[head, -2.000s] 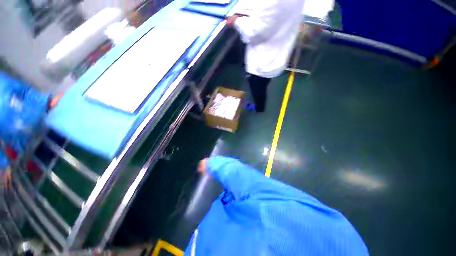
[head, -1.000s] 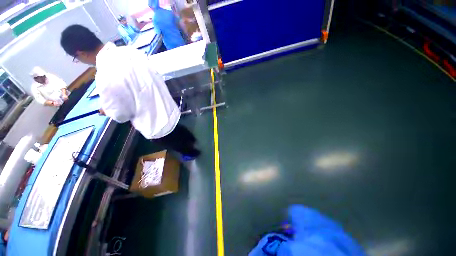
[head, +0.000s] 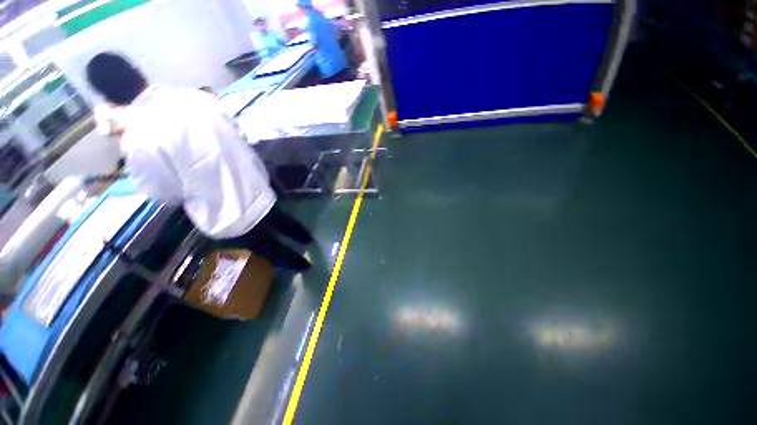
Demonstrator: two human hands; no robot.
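Note:
Neither of my hands is in the picture. A display unit [head: 75, 259], a pale rectangle with a thin dark edge, lies on the blue padded line top [head: 23, 342] at the left. The silver side rail [head: 79, 349] curves along the line's near edge. An open brown carton [head: 247, 292] with white contents stands on the floor beside the line.
A person in a white coat [head: 199, 162] stands at the line beyond the carton. Behind are a cart with a white-topped stack [head: 307, 109], people in blue [head: 325, 46], and a blue framed screen [head: 498, 66]. A yellow line [head: 332, 286] runs along the green floor.
The view has swung right and up from the line. My blue sleeve has left the picture. The person in white has raised a hand near the face, and the black strip no longer shows.

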